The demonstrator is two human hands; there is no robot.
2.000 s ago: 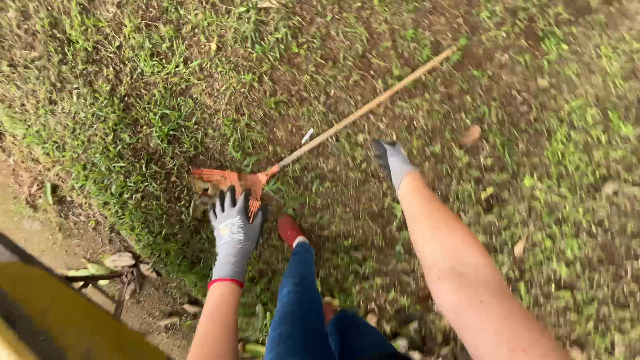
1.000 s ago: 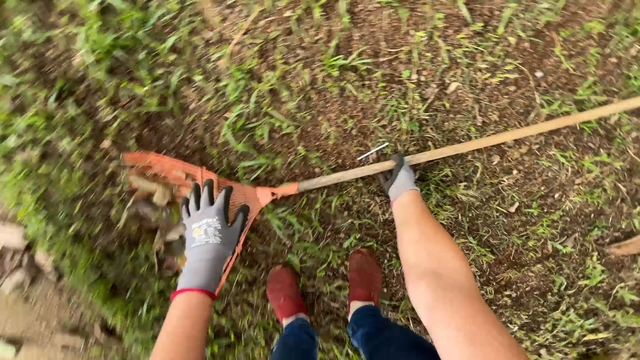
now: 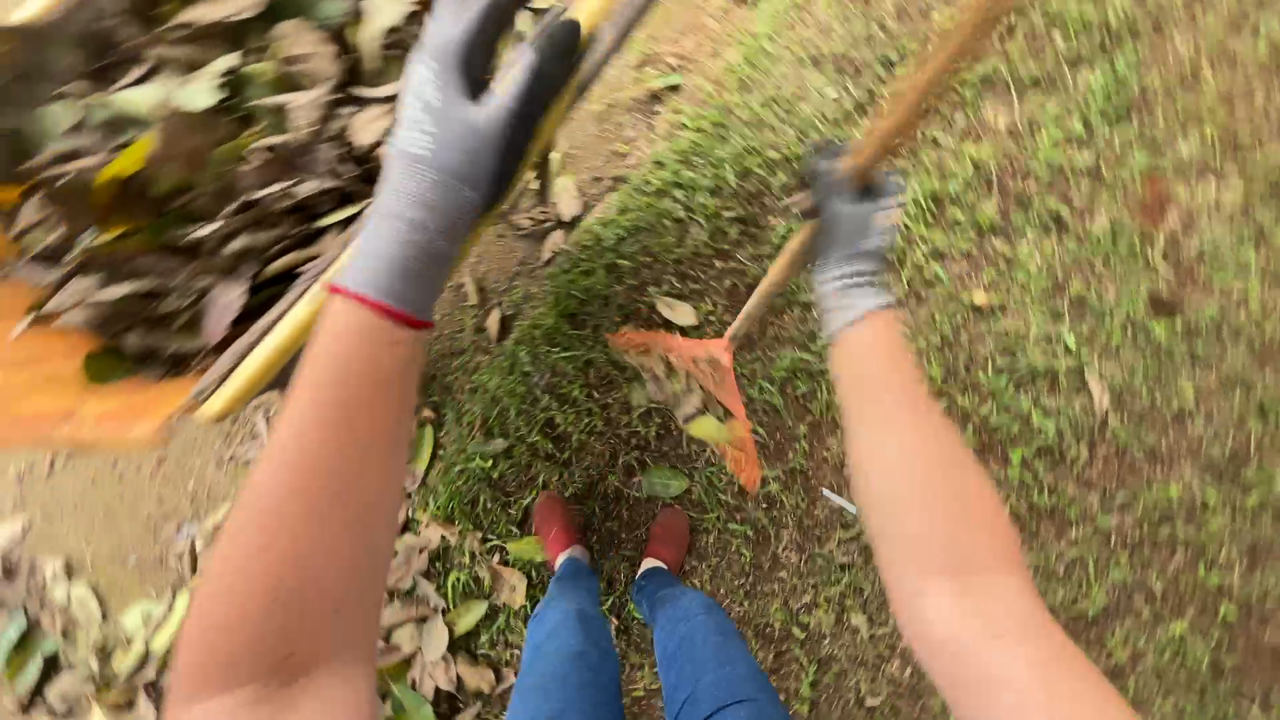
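My right hand, in a gray work glove with dark fingers, is closed around the wooden handle of a leaf rake. The rake's orange fan head is low over the grass, with dry leaves and a yellow-green leaf at its tines. My left hand, gloved the same way with a red cuff, reaches up at the rim of a leaf-filled container. Its fingers are partly spread and the tips run to the frame's top edge; whether they grip the rim is unclear.
A heap of dry leaves fills the container, whose rim is yellow and outer part orange, blurred. Fallen leaves lie beside bare soil. A small white stick rests on the grass, right of my red shoes.
The rake has swung to a steeper angle, its handle raised in my right hand. My left hand has moved from the rake head to the leaf container. The view has shifted toward that container.
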